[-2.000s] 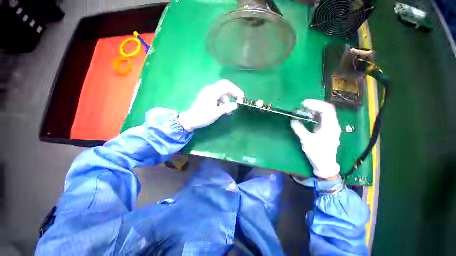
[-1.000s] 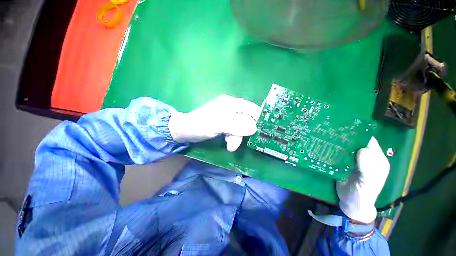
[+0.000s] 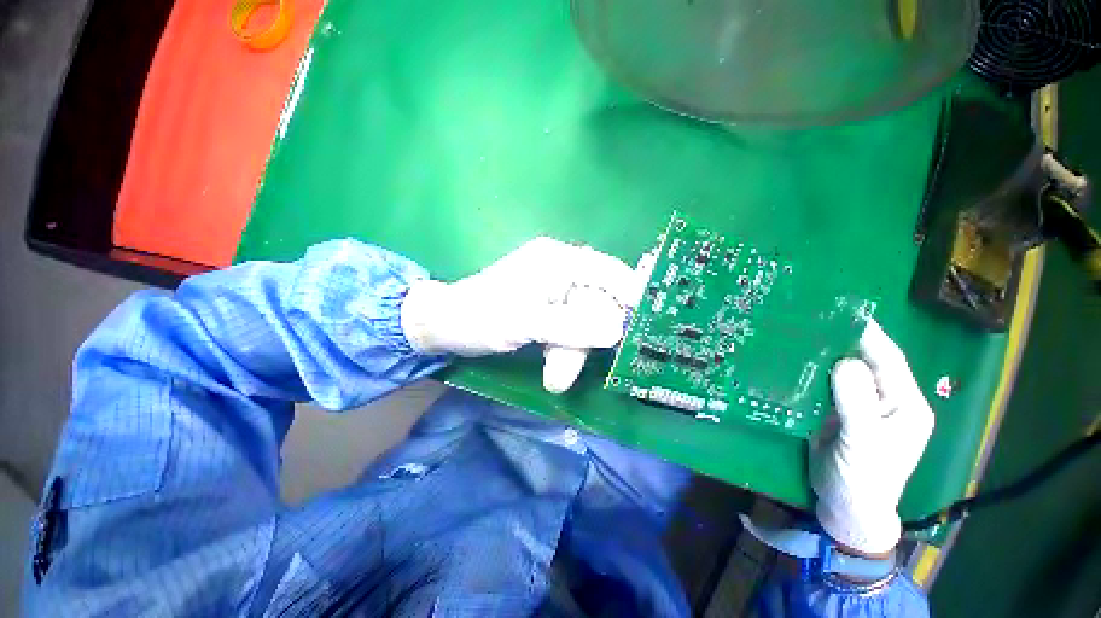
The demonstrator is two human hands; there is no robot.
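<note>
A green circuit board (image 3: 737,332) with dark parts and silvery dots is held with its face up over the green bench mat (image 3: 459,133). My left hand (image 3: 531,308), in a white glove, holds the board's left edge with its fingertips. My right hand (image 3: 872,435), also gloved, holds the board's right edge. A pale connector (image 3: 676,401) runs along the board's near edge. The fingertips under the board are hidden.
A round clear disc (image 3: 773,60) hangs over the far bench. The iron stand with a yellowish tray (image 3: 976,260) is at the right edge, near a black fan grille (image 3: 1041,36). A red-lined tray (image 3: 199,133) with a yellow ring (image 3: 261,22) is left. A black cable (image 3: 1026,477) curves lower right.
Both hands have turned the board from edge-on to face up, then tilted it slightly more. The view has moved nearer, so the bench things sit higher and farther out.
</note>
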